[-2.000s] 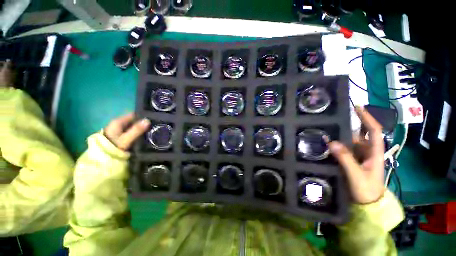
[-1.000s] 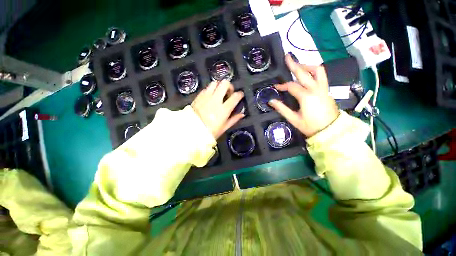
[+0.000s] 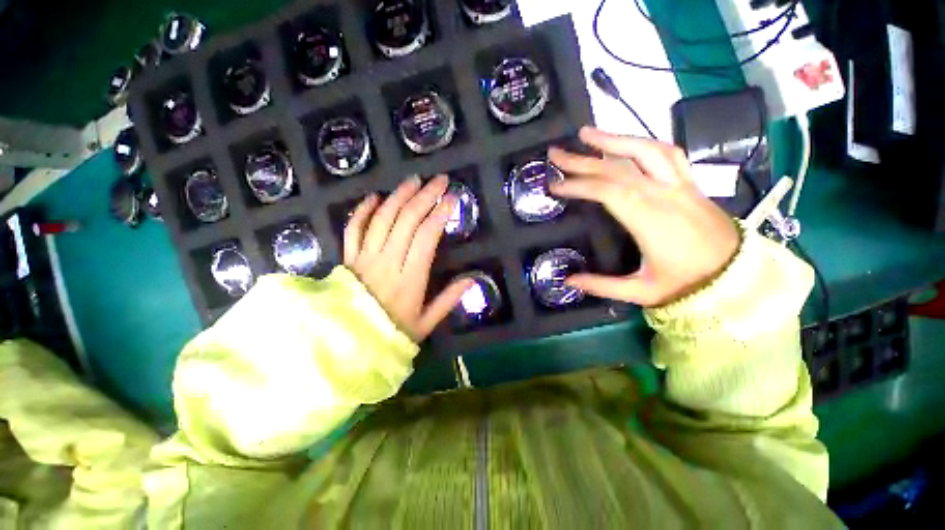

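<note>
The black foam tray [image 3: 244, 135] lies tilted on the green bench, with a round watch unit [image 3: 518, 89] in each pocket I can see. Far units show small text on dark faces; several nearer ones are lit whitish. My left hand [image 3: 399, 254] lies over the nearer middle pockets, fingers spread, one fingertip at a lit unit [image 3: 459, 210]; it hides some units. My right hand [image 3: 658, 223] is spread over the tray's right edge, its index finger at the right-column unit [image 3: 537, 190] and its thumb at the nearest one [image 3: 557, 277]. Neither hand holds anything.
Loose round units [image 3: 180, 33] lie beyond the tray's left side. A white power strip [image 3: 793, 67], black adapter [image 3: 720, 129] and thin cables are at the right. White paper [image 3: 622, 62] lies beyond the tray's right corner. Another person's yellow sleeve [image 3: 62, 414] is at lower left.
The tray was first held up in both hands and now lies on the bench. Since one second ago, the near units have changed to whitish screens, and my right hand has spread over two units.
</note>
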